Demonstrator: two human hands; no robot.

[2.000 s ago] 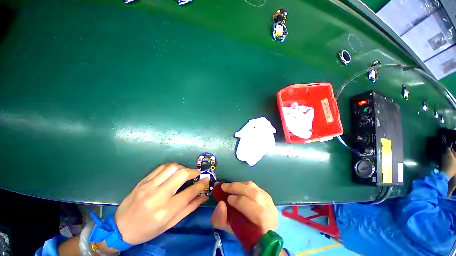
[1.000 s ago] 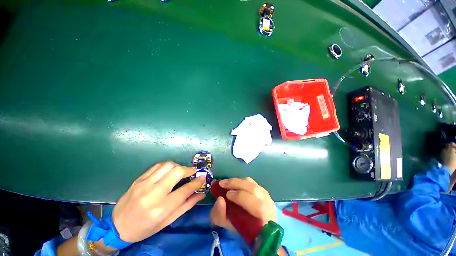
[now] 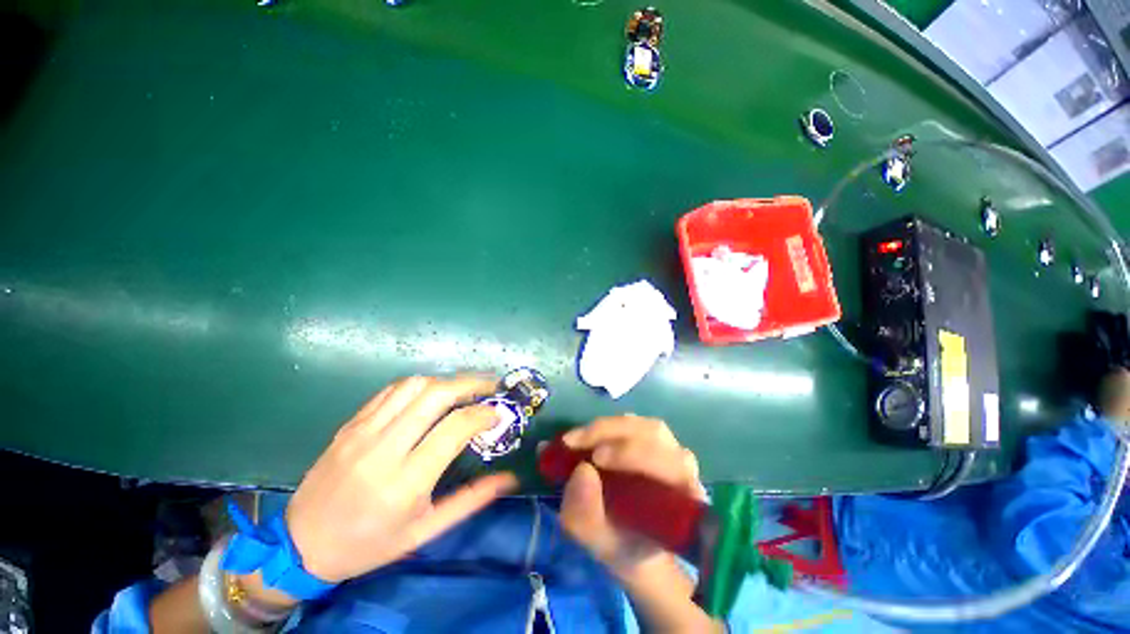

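Note:
My left hand (image 3: 390, 477) rests on the green mat with its fingertips on a small round electronic assembly (image 3: 498, 427), a white and blue disc with a gold-brown part (image 3: 524, 390) attached at its upper right. The thumb is spread away from the assembly. My right hand (image 3: 635, 477) is shut on the dark-red glue syringe (image 3: 651, 508), slightly blurred, just right of the assembly. The syringe's front end points left and does not touch the assembly. Its green adapter head (image 3: 734, 545) is at the back end. The fine tip cannot be made out.
White wiping paper (image 3: 627, 338) lies right of the assembly. Beyond it are a red tray (image 3: 812, 310) with white tissue and a black controller (image 3: 929, 334). A clear hose (image 3: 1041, 592) loops at the right. Several assemblies lie along the back. Another person's blue sleeve (image 3: 1053, 495) is at right.
The syringe has moved right, away from the assembly, and lies flatter. The assembly has turned clockwise and shifted slightly up, and my left thumb has opened. The hose now shows at lower right.

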